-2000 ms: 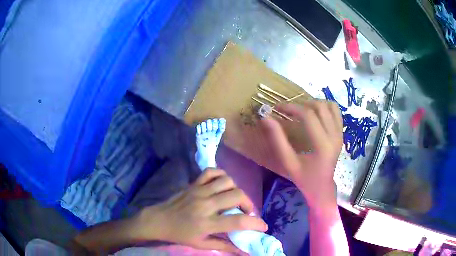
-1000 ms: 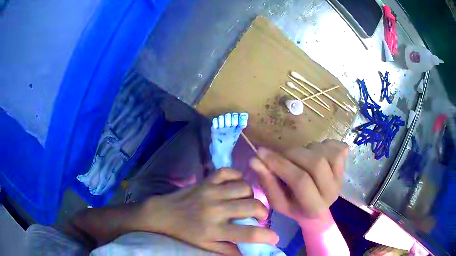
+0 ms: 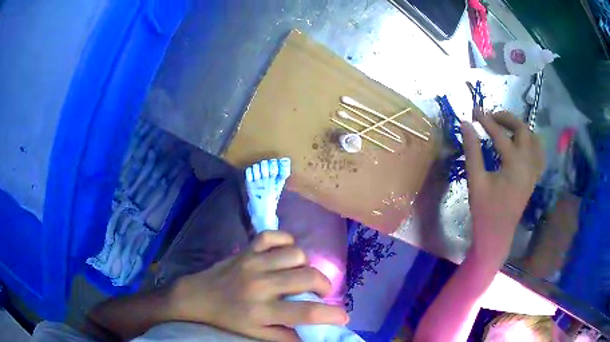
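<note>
My left hand [image 3: 257,290] is closed around a pale blue doll leg [image 3: 264,194], toes pointing up, above my lap at the cardboard mat's near edge. No dark strap shows on the foot. My right hand [image 3: 503,177] is over the pile of dark blue straps [image 3: 459,167] on the metal bench, fingers apart and reaching down. Its fingertips are at the straps; whether they grip one cannot be told. A tiny white glue cup [image 3: 350,141] stands on the cardboard mat [image 3: 281,93], with several thin swabs and sticks [image 3: 374,120] beside it.
A large blue bin [image 3: 73,133] rises at left, with a lower bin of legs [image 3: 144,207] below it. A strap tray [image 3: 374,280] is under the bench. A white bottle [image 3: 525,59], red-handled tool [image 3: 480,30], black phone [image 3: 435,13] and metal-edged divider [image 3: 535,100] are at right.
My right hand has left the foot, where it held a stick, and moved right to the strap pile. A stick now rests at the glue cup. My left hand still holds the leg.
</note>
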